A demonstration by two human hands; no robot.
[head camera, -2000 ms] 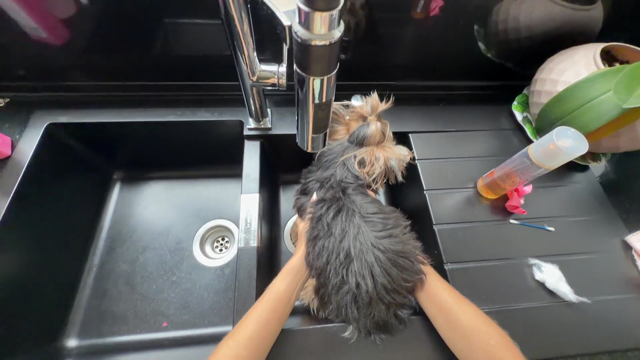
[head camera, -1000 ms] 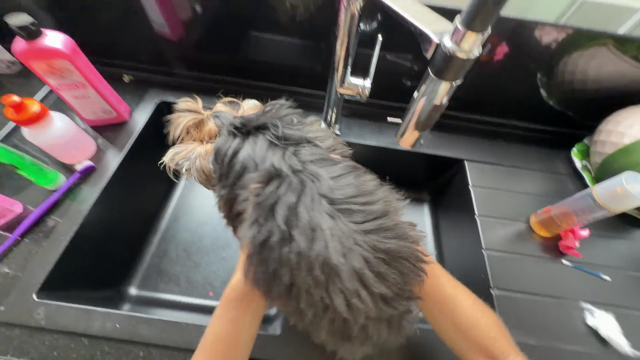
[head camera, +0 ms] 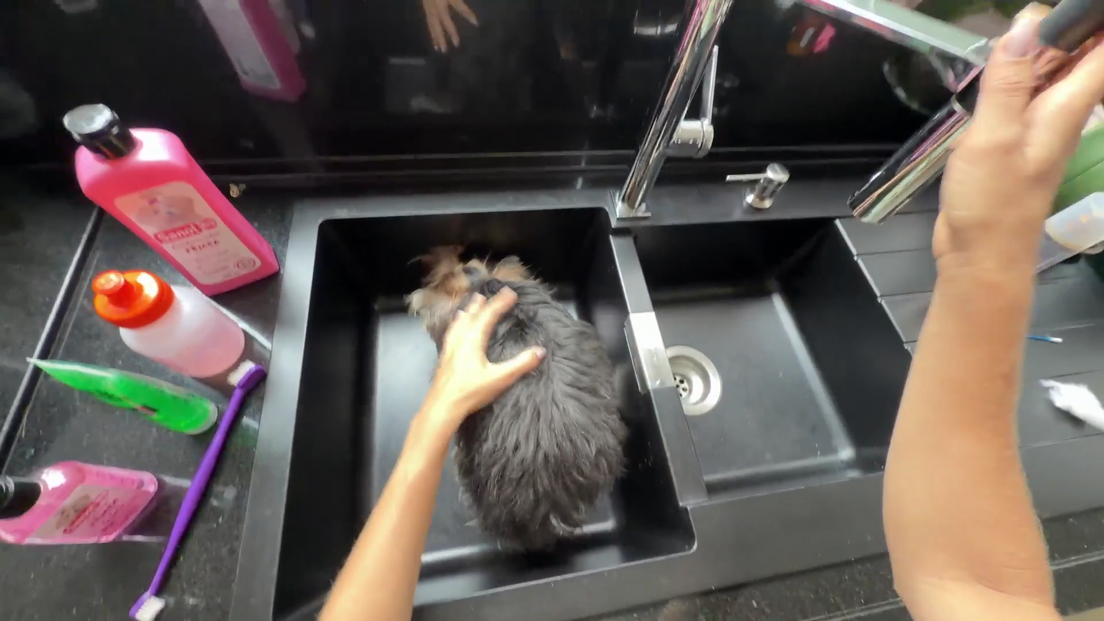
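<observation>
A small long-haired dog (head camera: 543, 423), dark grey with a tan head, is in the left basin of the black double sink (head camera: 479, 595). Its head points toward the back wall. My left hand (head camera: 483, 354) lies on its neck and shoulders with the fingers apart, resting on the fur rather than gripping it. At the upper right, my right hand (head camera: 1005, 129) is raised and closed around the pull-out spray head (head camera: 914, 164) of the chrome faucet, whose nozzle points down and left. No water is seen coming out.
Left of the sink stand a large pink bottle (head camera: 194, 216), an orange-capped bottle (head camera: 181, 332), a green tube (head camera: 129, 392), a small pink bottle (head camera: 95, 504) and a purple double-ended toothbrush (head camera: 198, 492). The chrome faucet column (head camera: 673, 112) rises between basins. A white crumpled wipe (head camera: 1074, 401) lies on the right drainer.
The dog has gone from the right basin, where it was two seconds ago, into the left one. My right hand has let go of the dog and taken hold of the spray head.
</observation>
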